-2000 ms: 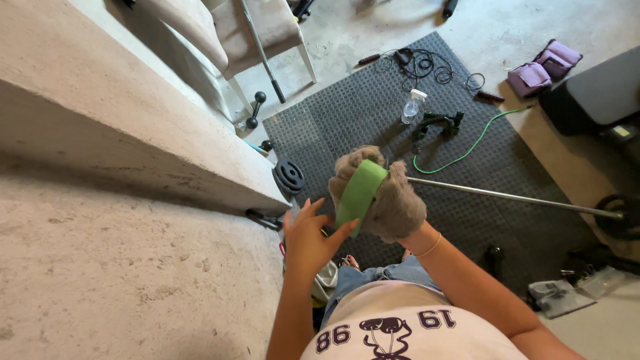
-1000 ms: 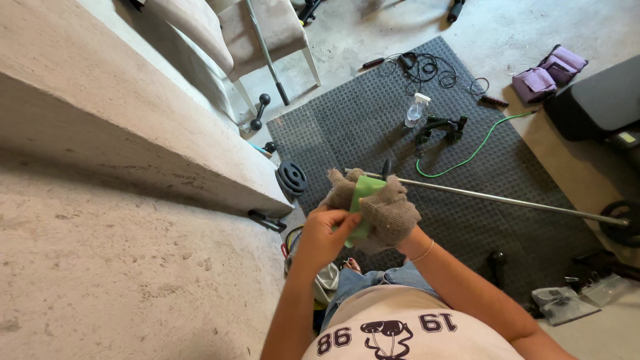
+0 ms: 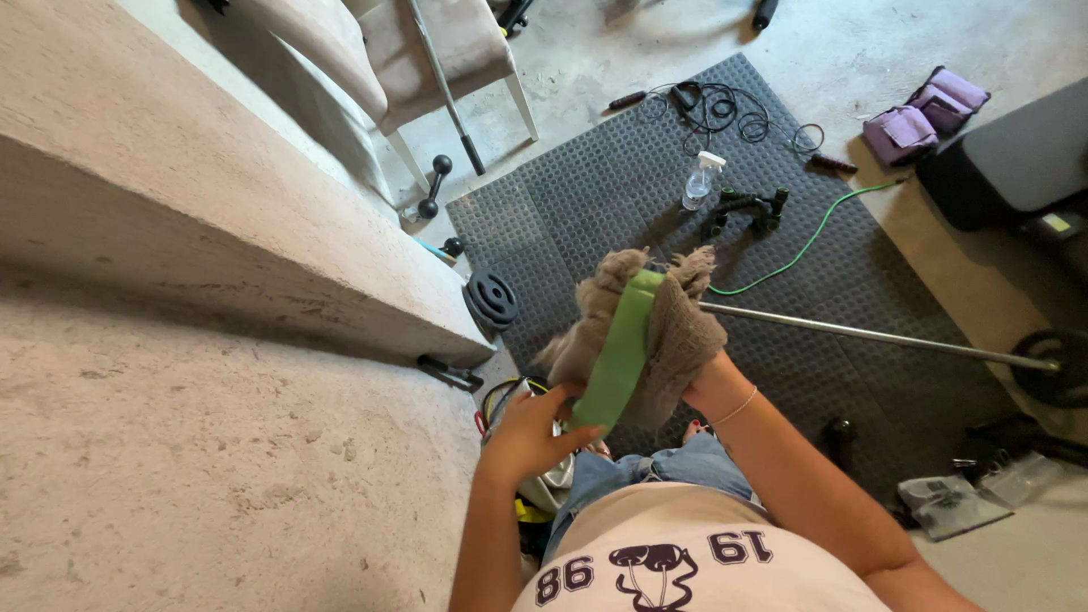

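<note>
A green resistance band [image 3: 619, 353] lies flat and stretched across a brownish-grey cloth [image 3: 680, 353] in front of my body. My left hand [image 3: 531, 429] pinches the lower end of the band between thumb and fingers. My right hand [image 3: 710, 382] is under the right side of the cloth and supports it; its fingers are mostly hidden by the fabric. Behind the cloth, a metal barbell rod [image 3: 875, 336] runs to the right towards a black weight plate [image 3: 1054, 365].
A concrete pillar [image 3: 255, 229] stands close on my left, with black weight plates [image 3: 491, 299] at its foot. On the black rubber mat [image 3: 578, 161] are a spray bottle [image 3: 702, 181], push-up bars [image 3: 748, 211] and a jump rope [image 3: 722, 106]. Purple ankle weights [image 3: 901, 134] lie beyond.
My left hand has moved down and left from the middle of the cloth, and more of the green band shows between it and the cloth's top.
</note>
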